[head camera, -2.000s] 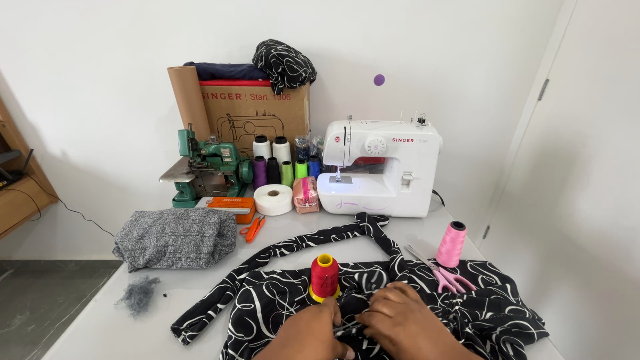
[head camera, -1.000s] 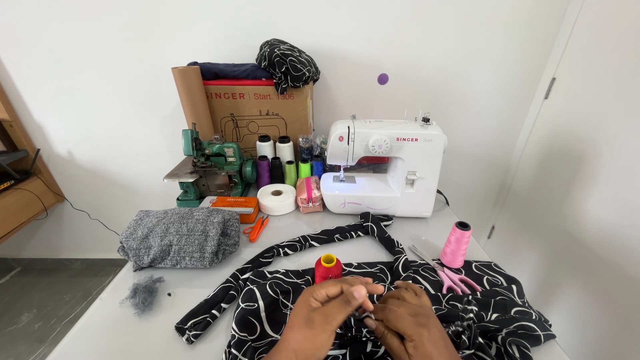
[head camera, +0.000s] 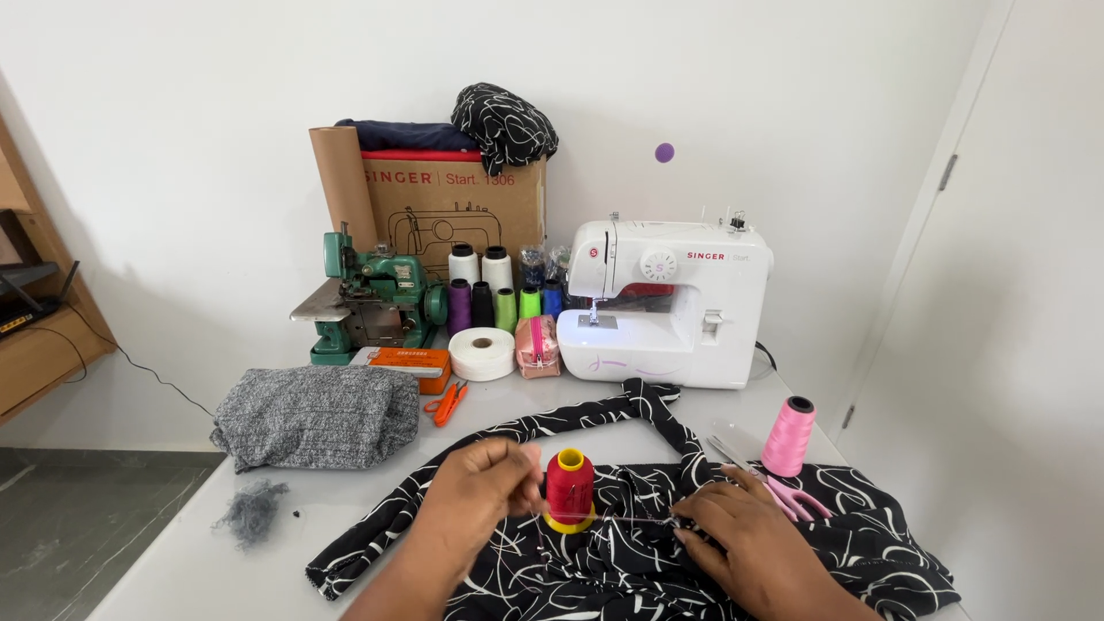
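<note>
Black fabric with white swirl lines (head camera: 621, 573) is spread over the front of the table, its long strap (head camera: 509, 431) curving behind. My left hand (head camera: 487, 487) is raised left of a red thread cone on a yellow base (head camera: 570, 487), fingertips pinched on a thin thread. That thread (head camera: 634, 519) runs taut past the cone to my right hand (head camera: 733, 530), which presses and grips a gathered bit of the fabric. Any needle is too small to make out. Pink-handled scissors (head camera: 798, 500) lie on the cloth beside my right hand, near a pink thread cone (head camera: 789, 437).
Behind stand a white sewing machine (head camera: 673, 302), a green overlock machine (head camera: 388, 297), several thread cones (head camera: 481, 304) and a white tape roll (head camera: 482, 354). Orange thread snips (head camera: 447, 404), folded grey fabric (head camera: 319, 418) and a grey fibre tuft (head camera: 254, 513) are at the left.
My left hand has moved left, away from my right hand, with thread now stretched between them. The red cone, partly hidden by my hand a second ago, shows fully.
</note>
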